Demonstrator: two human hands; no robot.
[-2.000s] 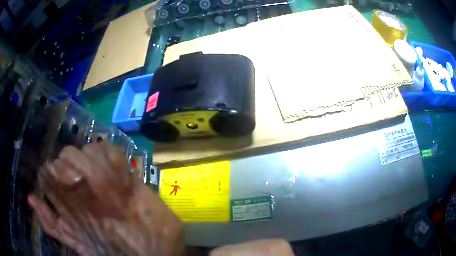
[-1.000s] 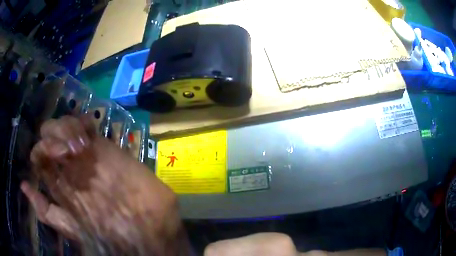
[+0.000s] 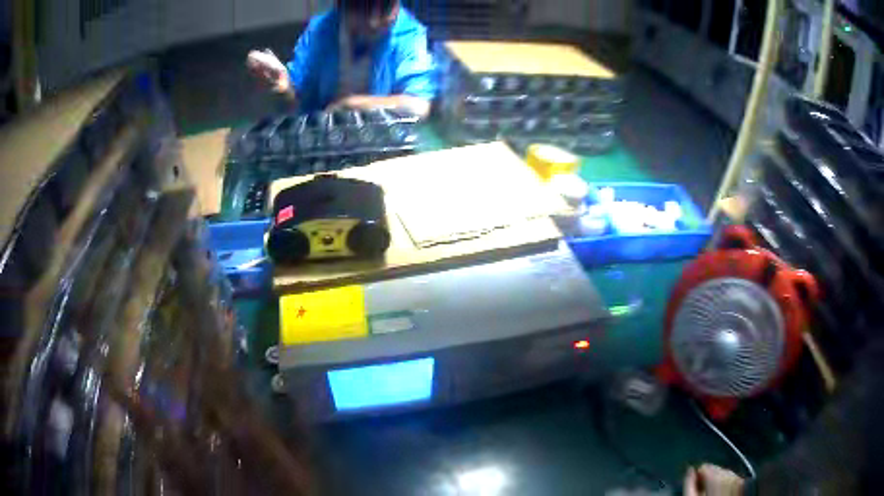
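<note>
A tall stack of clear trays with brown layers fills the left side, tilted and blurred. A blurred reddish-brown shape lies over its lower part; I cannot tell whether it is my left hand. My right hand is small and cut off at the bottom right edge; its fingers and anything in it cannot be made out. The grey metal instrument, with a lit blue screen and a red light, stands in front. The black-and-yellow device sits on cardboard sheets on top of it.
A red fan stands at right, beside another tray stack. Blue bins hold small white items beside a yellow roll. A person in blue is across the green bench, near a tray and cardboard-topped stacked trays.
The view has lifted and widened, showing the person, fan and screen. The hand clearly seen at the left stack is no longer distinct. My right hand now shows at the bottom right edge.
</note>
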